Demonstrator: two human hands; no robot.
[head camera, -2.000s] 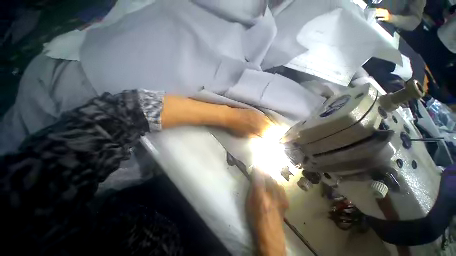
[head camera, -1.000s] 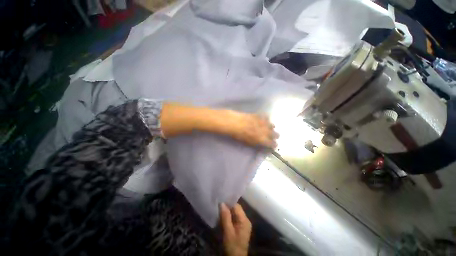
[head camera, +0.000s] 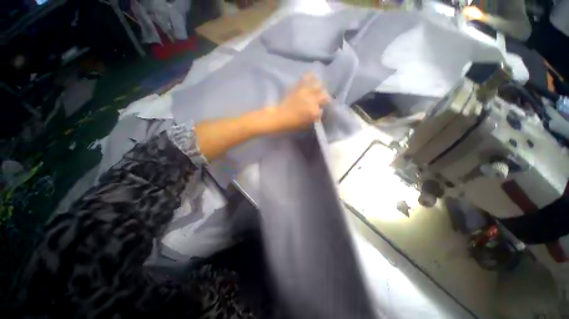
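Observation:
My left hand (head camera: 306, 104), bare and slightly blurred, is closed on the upper edge of a light grey cloth piece (head camera: 306, 212) and holds it up to the left of the needle area. The piece hangs in a long, blurred band down to the bottom edge of the picture. My right hand is not in view. The off-white sewing machine head (head camera: 468, 134) stands at the right, with its lamp lighting the bare plate below the needle. More grey cloth (head camera: 218, 93) lies rumpled behind and left of my left hand.
White paper-like pieces (head camera: 430, 59) lie behind the machine. Cloth hangs off the table's left side over a green floor (head camera: 87, 118). A red object (head camera: 175, 47) stands at the upper left. Part of another person's hand (head camera: 474, 12) shows at the top right.
My left hand has risen away from the table, lifting the cloth edge. The cloth has turned into a long hanging band. My right hand, earlier at the cloth's lower corner, has left the picture.

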